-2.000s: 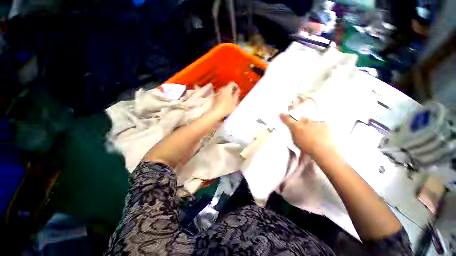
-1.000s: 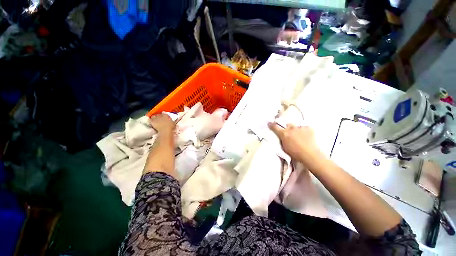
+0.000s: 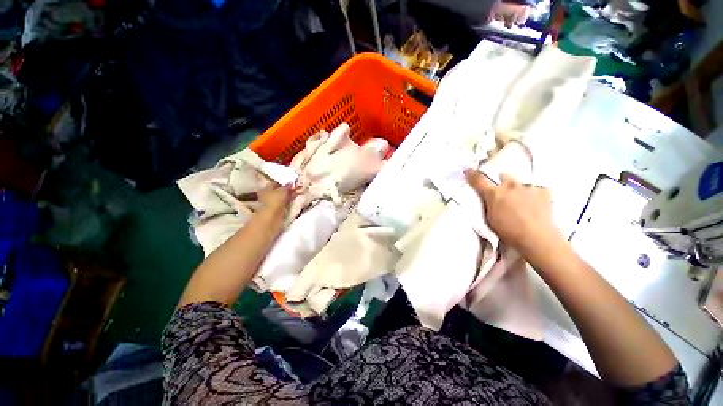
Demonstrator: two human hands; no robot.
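Observation:
Pale beige fabric pieces (image 3: 341,166) lie heaped over the near edge of an orange perforated basket (image 3: 366,71). My left hand (image 3: 279,197) is in this heap beside a small white label (image 3: 275,170); its fingers are partly hidden by cloth, so its grip cannot be told. More pale fabric (image 3: 444,258) lies bunched on the white table and hangs over its front edge. My right hand (image 3: 511,204) rests on this fabric, index finger and thumb at a fold; whether it pinches the cloth cannot be told.
The white sewing machine head (image 3: 690,210) with a blue label is cut off at the right edge. The white table (image 3: 610,135) extends behind my right hand. Dark clothing piles (image 3: 198,71) lie at the far left, above a green floor (image 3: 131,238).
My left hand moved from the basket side to the left part of the heap, then slightly nearer its middle. My right hand stays on the table fabric. The view has shifted.

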